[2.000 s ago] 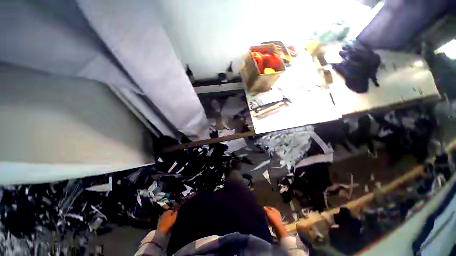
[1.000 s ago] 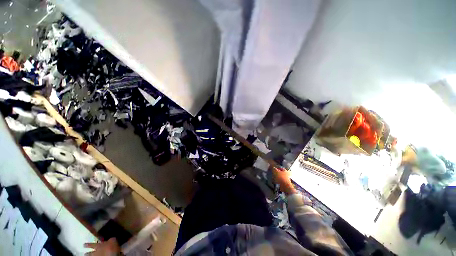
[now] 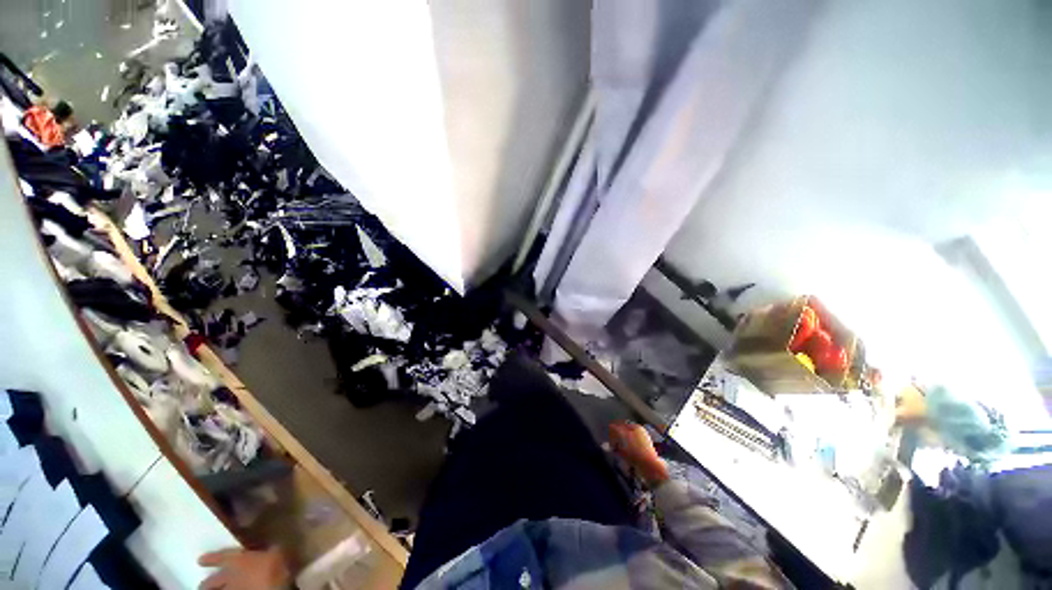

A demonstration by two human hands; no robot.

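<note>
My left hand (image 3: 245, 567) is at the bottom left, partly cut off, with its fingers on the rim of the off-white cutting table (image 3: 106, 380). It holds nothing that I can see. Small cut bundles (image 3: 37, 507) with white tops and dark edges lie on that table, left of my hand. My right hand (image 3: 637, 452) is low beside my body, near the corner of the white table on the right. Its fingers look bent, and blur hides whether anything is in them.
Black and white offcuts (image 3: 375, 317) heap on the floor. White bundles (image 3: 150, 357) fill a shelf behind a wooden rail (image 3: 260, 421). Large pale sheets (image 3: 681, 150) hang ahead. An open box (image 3: 767, 346) with red items stands right, near what looks like another person's hand (image 3: 911, 403).
My view has swung left from the right-hand table, bringing the left table into sight. My left hand has come to its rim. My right hand has dropped back slightly from the right table's corner.
</note>
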